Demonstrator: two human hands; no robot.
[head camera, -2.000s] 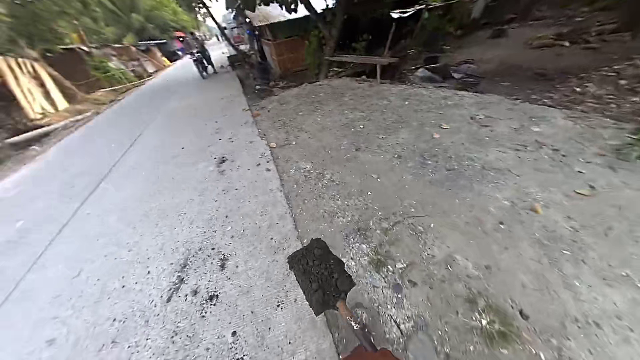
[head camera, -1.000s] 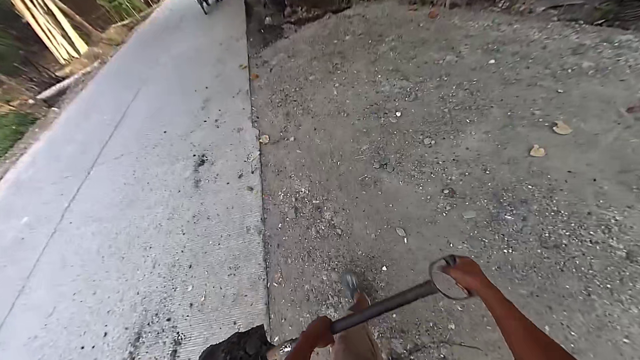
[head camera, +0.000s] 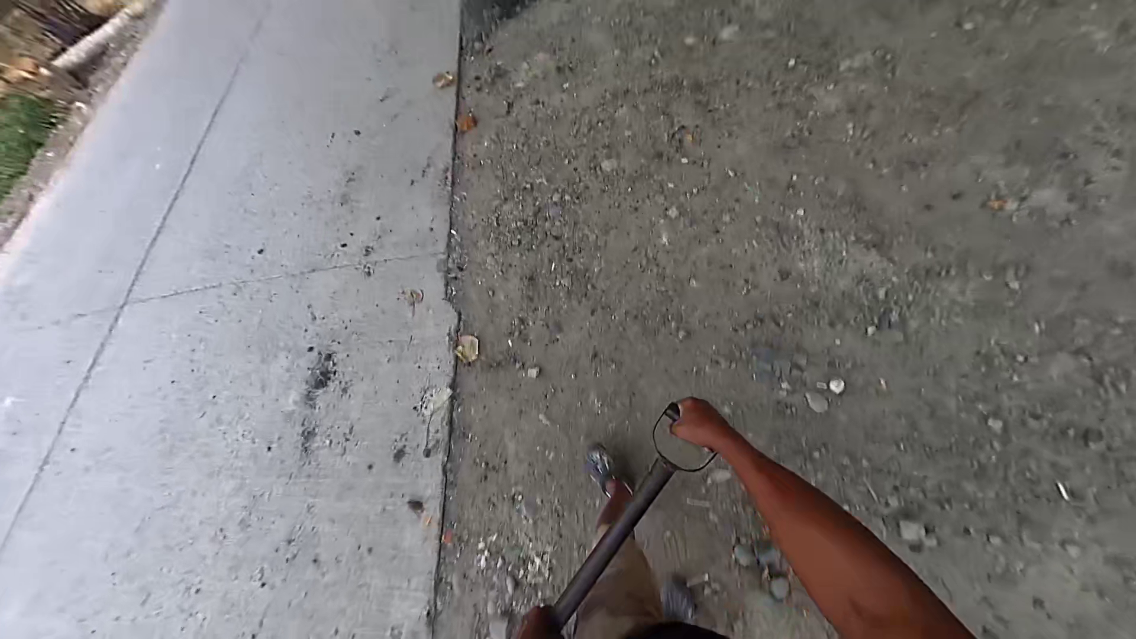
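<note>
My right hand (head camera: 699, 423) is closed around the D-shaped grip at the top of a shovel's handle (head camera: 612, 543). At the bottom edge of the head view, my left hand (head camera: 538, 624) holds the shaft lower down, partly cut off by the frame. The handle slants from lower left to upper right, above my legs. The shovel's blade is out of view, so its load cannot be seen. One of my shod feet (head camera: 600, 465) shows on the gravelly ground left of the grip.
A concrete road (head camera: 266, 373) with joint lines and dark crumbs runs along the left. Its edge meets packed gravel ground (head camera: 754, 248) on the right. Dry leaves (head camera: 467, 348) lie along that edge. Grass (head camera: 25, 138) and a pale log (head camera: 102, 37) are at the far upper left.
The blade with dark, wet-looking material, visible in both earlier frames, has left the view. The view has tipped down and moved along the road edge; the motorcycle up the road no longer shows.
</note>
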